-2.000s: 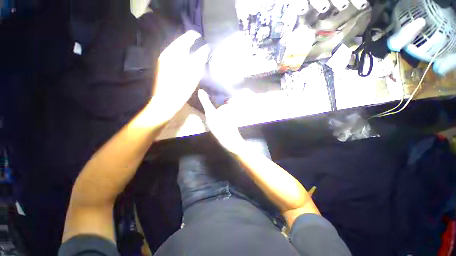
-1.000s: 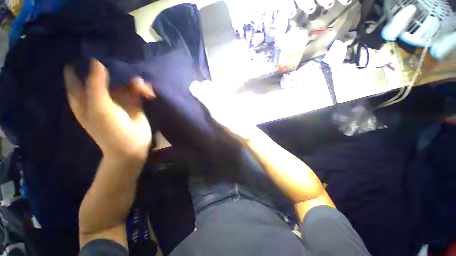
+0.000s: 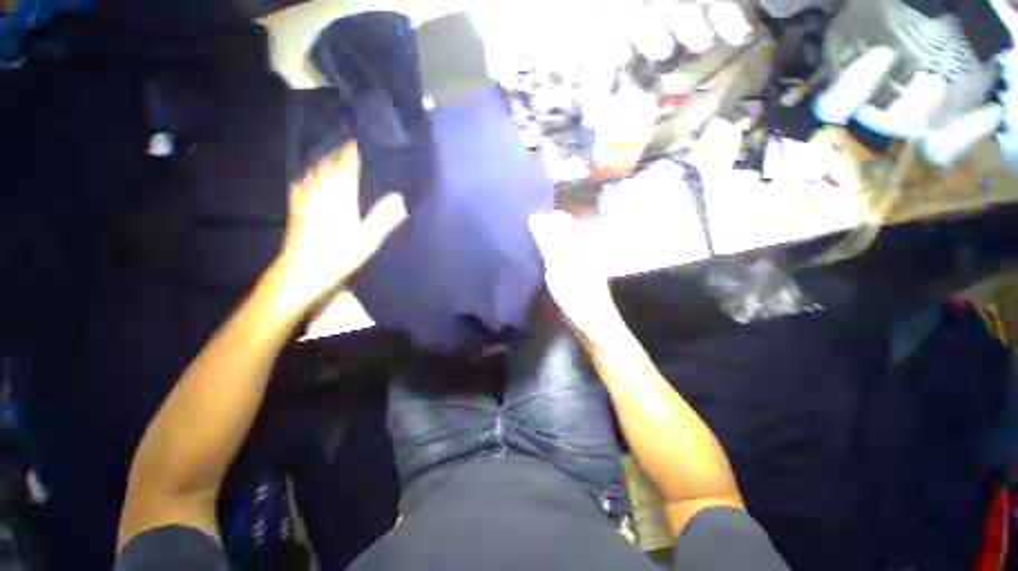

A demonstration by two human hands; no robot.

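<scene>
A navy garment (image 3: pixel 469 212) lies over the table edge in front of me, purplish under the lamp, its lower end hanging towards my lap. My left hand (image 3: pixel 335 223) is on the dark cloth at its left side, thumb spread from the fingers, with no clear grip. My right hand (image 3: pixel 567 262) is at the garment's right edge, washed out by glare; its fingers cannot be made out well. The sewing machine (image 3: pixel 558 95) stands beyond, its needle area lost in glare.
A dark garment pile (image 3: pixel 134 223) fills the left. A small fan (image 3: pixel 921 84) stands at the far right. A dark strap (image 3: pixel 700 206) lies on the pale table (image 3: pixel 770 218). A crumpled clear plastic bag (image 3: pixel 761 290) hangs below the edge. More dark cloth (image 3: pixel 759 390) is low on the right.
My left hand has come back right from the pile onto the cloth. My right hand has moved right. The garment now spreads between my hands, with its end over the table edge.
</scene>
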